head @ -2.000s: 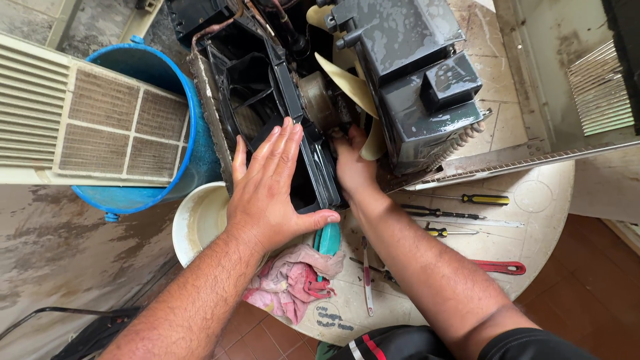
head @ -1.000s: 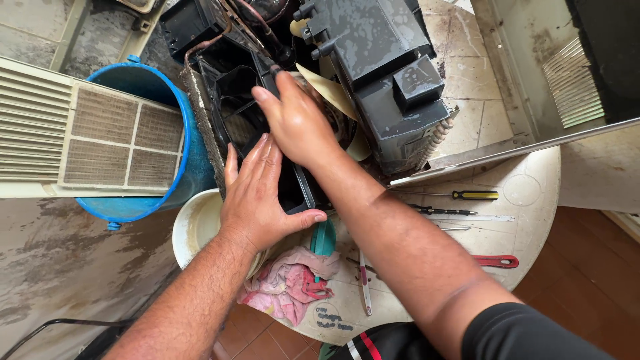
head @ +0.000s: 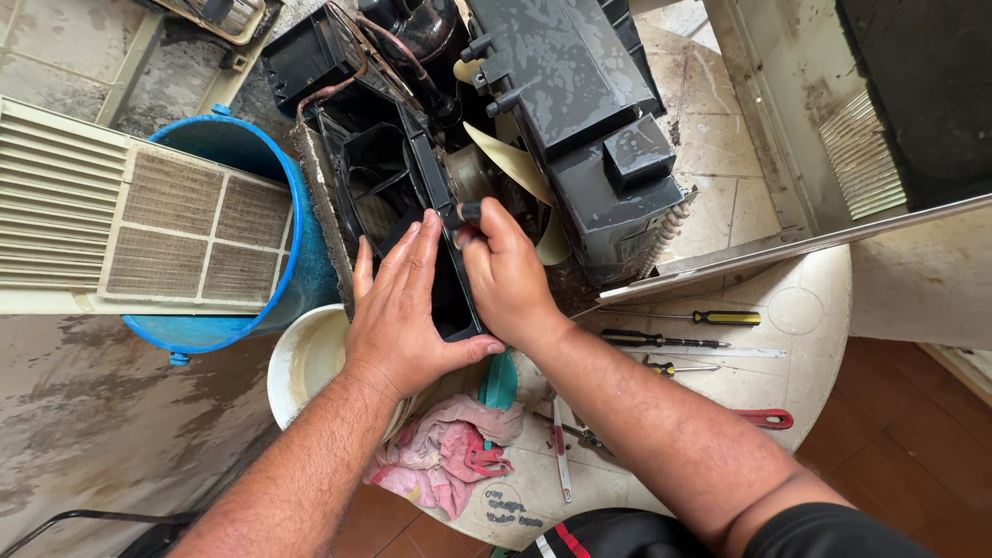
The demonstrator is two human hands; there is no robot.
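Observation:
An opened air conditioner unit stands on the round table. My left hand (head: 407, 306) lies with fingers spread against its black plastic fan housing (head: 422, 167), the thumb at the lower corner. My right hand (head: 508, 275) is closed beside the housing's right wall, near a short dark cylindrical piece (head: 467, 211); whether the fingers grip it or the housing edge is hard to tell. Just above and right of that hand are the metal fan motor (head: 467, 172) and the cream fan blades (head: 508, 159). A large black plastic casing (head: 573, 77) stands to the right.
A blue bucket (head: 310, 225) holds a louvred front grille with a dusty filter (head: 167, 221). Near me are a white bucket (head: 291, 372), a pink cloth (head: 446, 457) and a toothbrush (head: 561, 449). Screwdrivers (head: 725, 318) and a red-handled tool (head: 767, 418) lie right, below a metal housing edge (head: 806, 244).
My right hand was lower, beside the fan, then rose over the top of the black housing; it now sits lower again by the housing's right wall. My left hand stays on the housing.

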